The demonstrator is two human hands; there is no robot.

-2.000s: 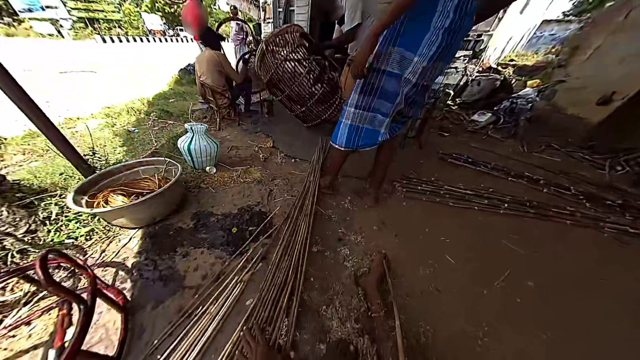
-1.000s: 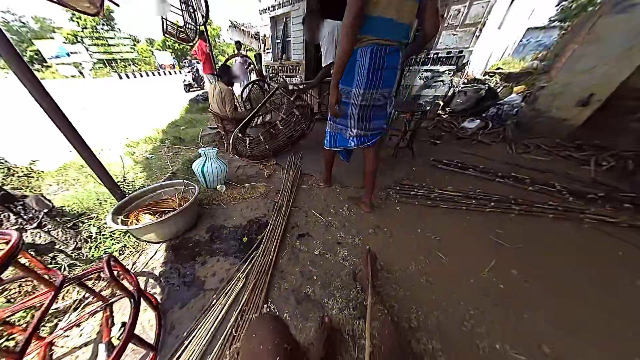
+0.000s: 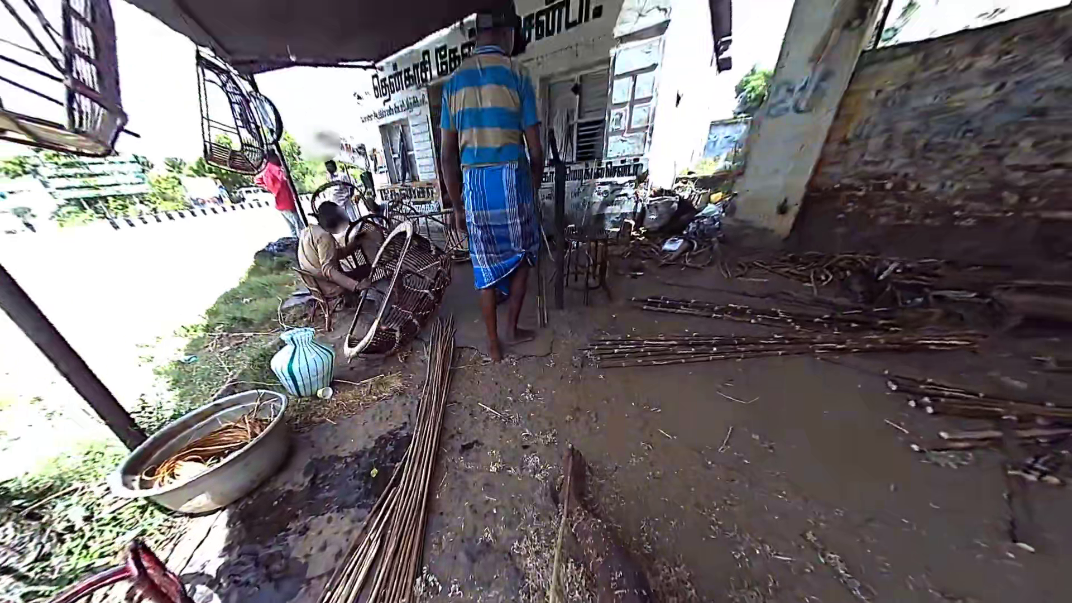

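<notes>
Neither of my hands shows in the head view. Low in the middle, what looks like my outstretched bare foot and lower leg (image 3: 605, 544) rests on the dirt, with a thin cane strip (image 3: 559, 544) along its left side. Left of it, a bundle of long thin canes (image 3: 410, 486) lies on the ground, fanned towards me. A grey metal basin (image 3: 205, 494) holds coiled orange-brown cane strips (image 3: 213, 448). Beyond it stands a pale blue striped pot (image 3: 303, 364). Further off, a seated person (image 3: 322, 255) is at a woven cane chair frame (image 3: 402, 289).
A person in a blue checked wrap (image 3: 502, 218) stands ahead, back turned. Thicker cane poles (image 3: 779, 345) lie at the right. A slanting post (image 3: 67, 356) is at the left; part of a red-brown frame (image 3: 138, 578) shows at bottom left. Cane frames (image 3: 230, 117) hang at upper left.
The standing person has moved away from me, towards the building. The woven cane piece, raised beside that person two seconds ago, now rests on the ground by the seated person. My view has lifted.
</notes>
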